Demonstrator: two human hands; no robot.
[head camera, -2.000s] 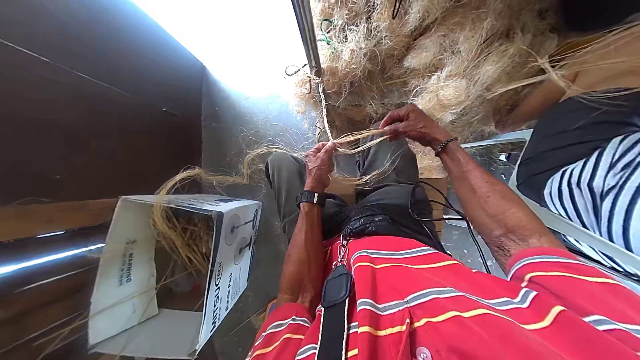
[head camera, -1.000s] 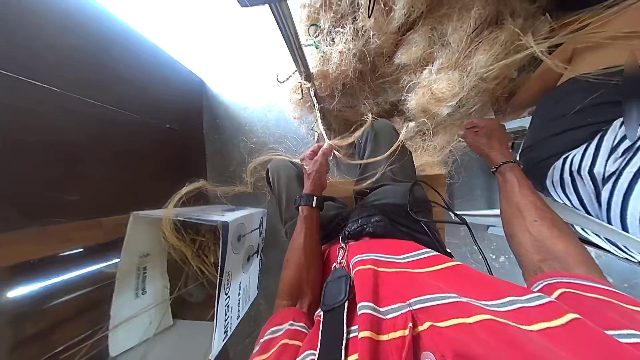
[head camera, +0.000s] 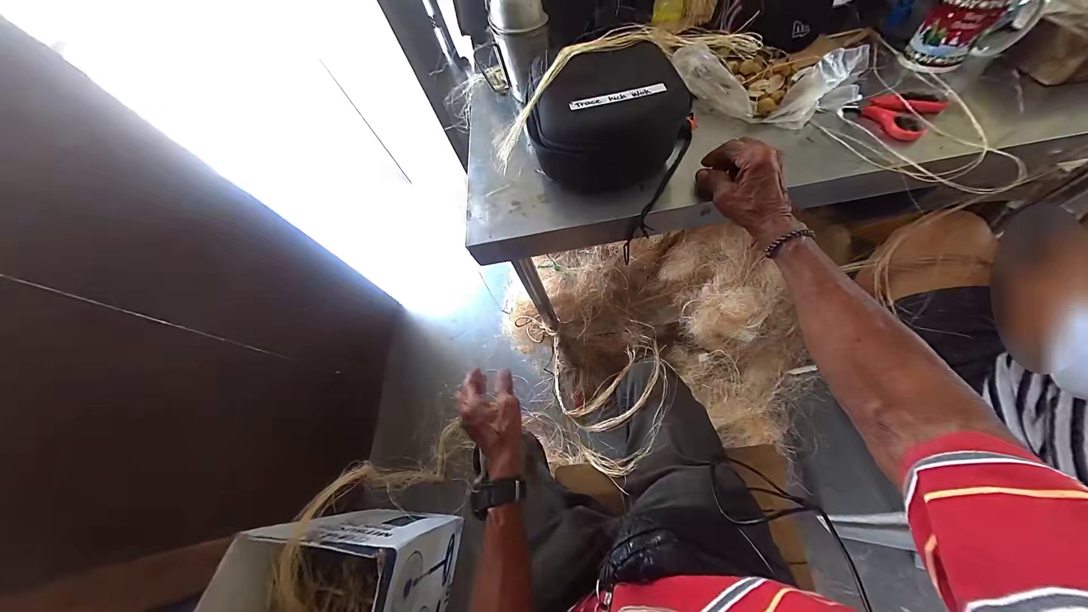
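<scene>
My left hand (head camera: 491, 416), with a black watch on the wrist, is raised above my left knee, its fingers apart and nothing in them. My right hand (head camera: 748, 183) rests at the front edge of the metal table (head camera: 544, 225), fingers curled; whether it holds something is hidden. A strand of pale plant fibre (head camera: 608, 421) hangs from a cord (head camera: 557, 370) at the table leg (head camera: 535, 293) and loops over my knee. More fibre (head camera: 340, 480) runs from an open cardboard box (head camera: 429, 565) at the lower left.
On the table are a black zipped case (head camera: 608, 119), a plastic bag of snacks (head camera: 765, 85), red-handled scissors (head camera: 897, 119), a metal flask (head camera: 520, 42) and a red can (head camera: 943, 34). Loose fibre (head camera: 722, 314) lies heaped beneath. A person in striped clothing (head camera: 1033, 408) sits at right.
My left hand has let go of the fibre strand and opened. My right hand, on the strand two seconds ago, has moved away to the table edge. The view has tilted up, showing the tabletop.
</scene>
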